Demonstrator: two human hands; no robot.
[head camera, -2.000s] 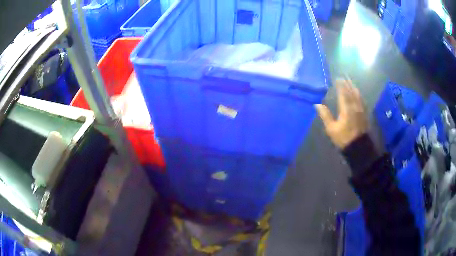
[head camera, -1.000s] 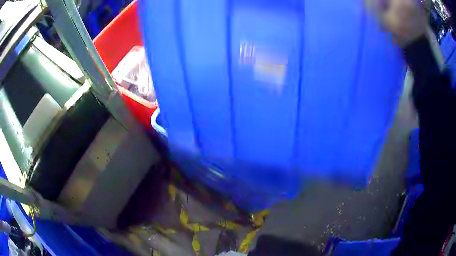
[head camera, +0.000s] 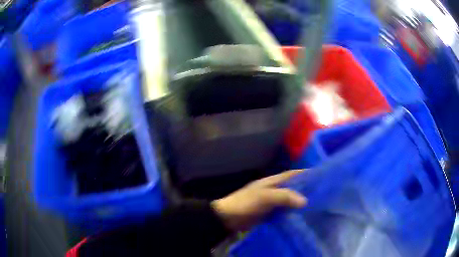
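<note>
A large deep blue plastic crate (head camera: 367, 173) is at the lower right, close to me and tilted, with its open top towards me. Translucent whitish packing material (head camera: 375, 243) lies inside it. My left hand (head camera: 259, 198) reaches in from the lower left and holds the crate's near left rim. Its fingertips are blurred against the blue wall. My right hand is not in view.
A red crate (head camera: 360, 83) with whitish material stands behind the blue crate. A metal-framed conveyor or bench end (head camera: 153, 55) is at upper centre. Another blue crate (head camera: 153, 173) with black items and bubble bags stands at the left.
The view has swung left. The upper blue crate is off its stack and now tilted at the lower right. My left hand has come into view on it; my right hand has left the picture.
</note>
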